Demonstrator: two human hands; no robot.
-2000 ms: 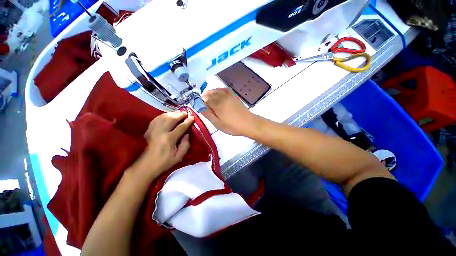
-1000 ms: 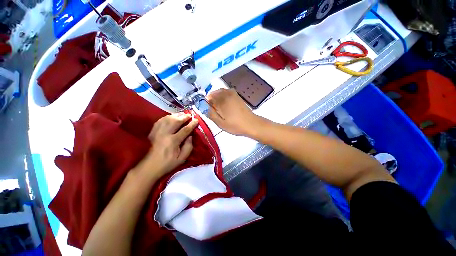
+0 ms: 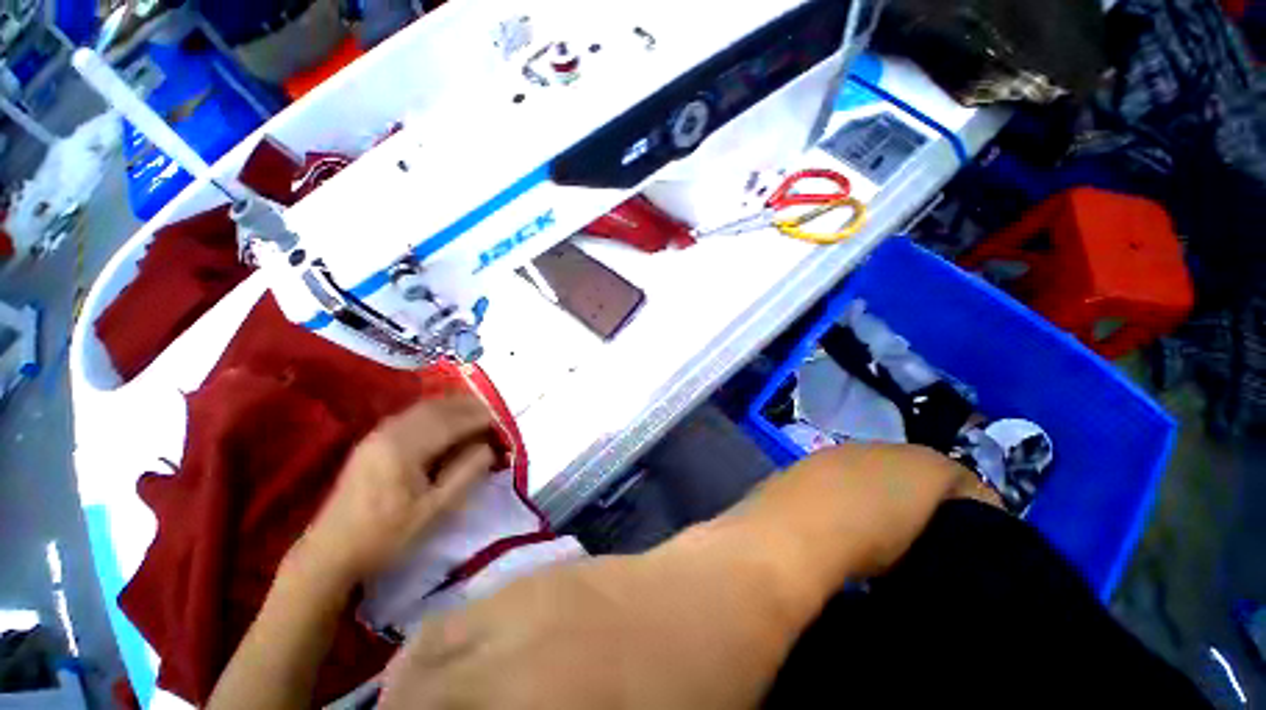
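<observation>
The dark red garment panel (image 3: 236,486) covers the left part of the sewing table. Its narrow red seam edge (image 3: 503,419) runs from under the presser foot (image 3: 451,344) towards me. White facing pieces (image 3: 507,520) lie at its near end. My left hand (image 3: 403,479) is blurred and lies over the red cloth left of the seam edge; its fingertips are unclear. My right hand (image 3: 486,652) is low and blurred, near the bottom edge, over the near end of the white pieces. Its fingers are partly hidden, so its hold cannot be told.
The white sewing machine (image 3: 417,208) spans the table. A phone-like dark rectangle (image 3: 590,289) and red-and-yellow scissors (image 3: 809,208) lie right of the needle. Red cut pieces (image 3: 167,298) lie in the trough behind. A blue bin (image 3: 1097,416) with scraps and an orange-red stool-like object (image 3: 1111,264) stand right.
My right hand has left the presser foot area and come down towards me over the white pieces. My left hand has moved slightly back from the needle. The view has shifted right.
</observation>
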